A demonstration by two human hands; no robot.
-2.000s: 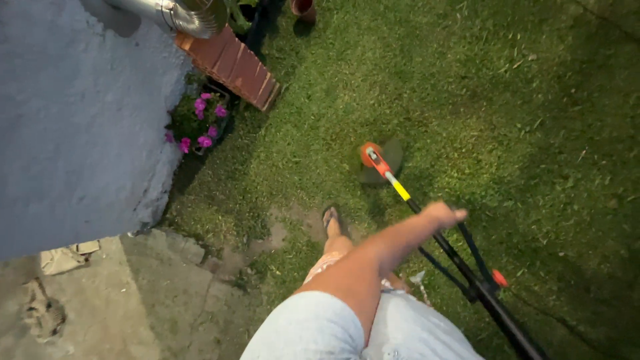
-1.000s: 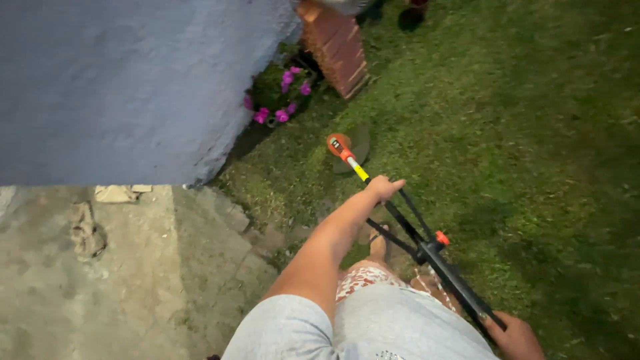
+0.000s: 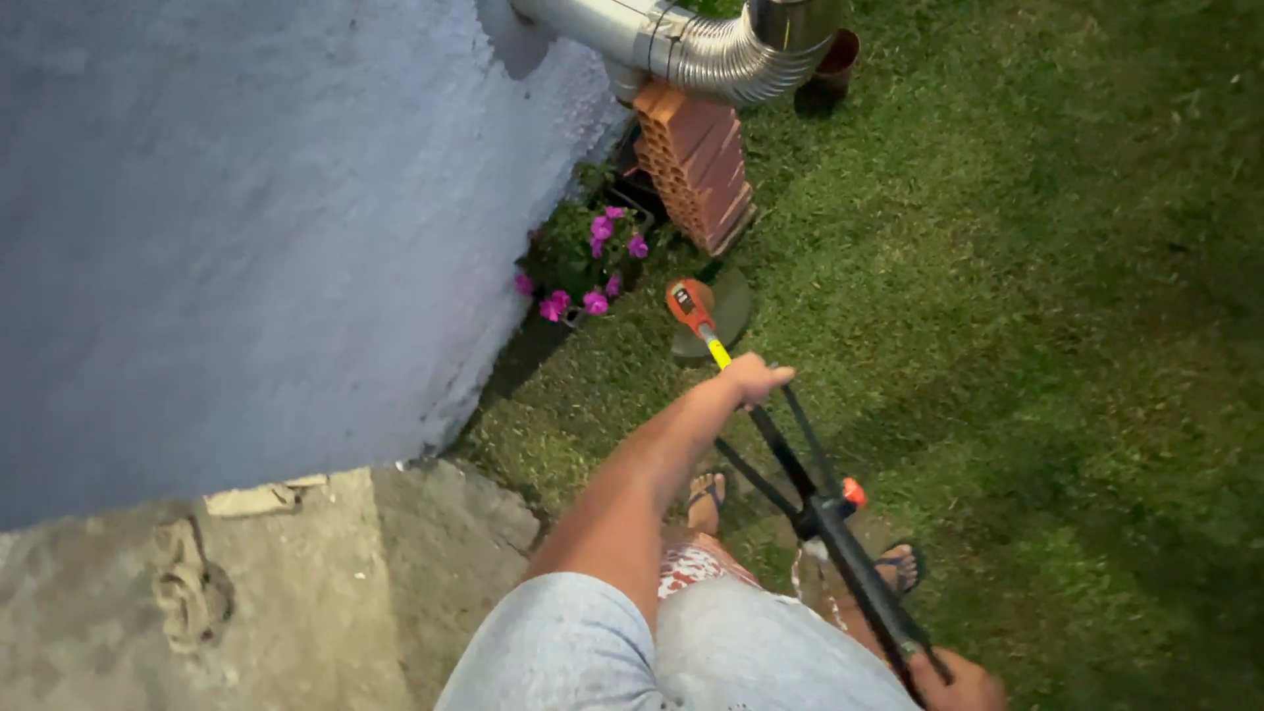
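An electric string trimmer [image 3: 849,553] runs diagonally from the lower right up to its orange motor head [image 3: 691,302], which has a dark guard [image 3: 726,311] beside it. The head is over the grass, between the pink flowers and the hollow clay bricks. My left hand [image 3: 755,380] is closed on the trimmer's front loop handle, just behind the yellow band on the shaft. At the bottom right, my right hand [image 3: 956,681] grips the rear handle; its fingers are partly cut off by the frame's edge.
A rough pale wall [image 3: 247,227] fills the left. Beside it are a pink-flowered plant [image 3: 600,229], stacked hollow clay bricks [image 3: 703,168], a metal flue pipe [image 3: 711,49] and a brown pot [image 3: 837,59]. A crumpled cloth [image 3: 183,588] lies on the concrete [image 3: 306,592]; grass [image 3: 1037,346] covers the right.
The trimmer head has moved closer to the bricks and flowers than it was two seconds ago. My right hand, out of view in the oldest frame, shows in the two later ones. The view has shifted.
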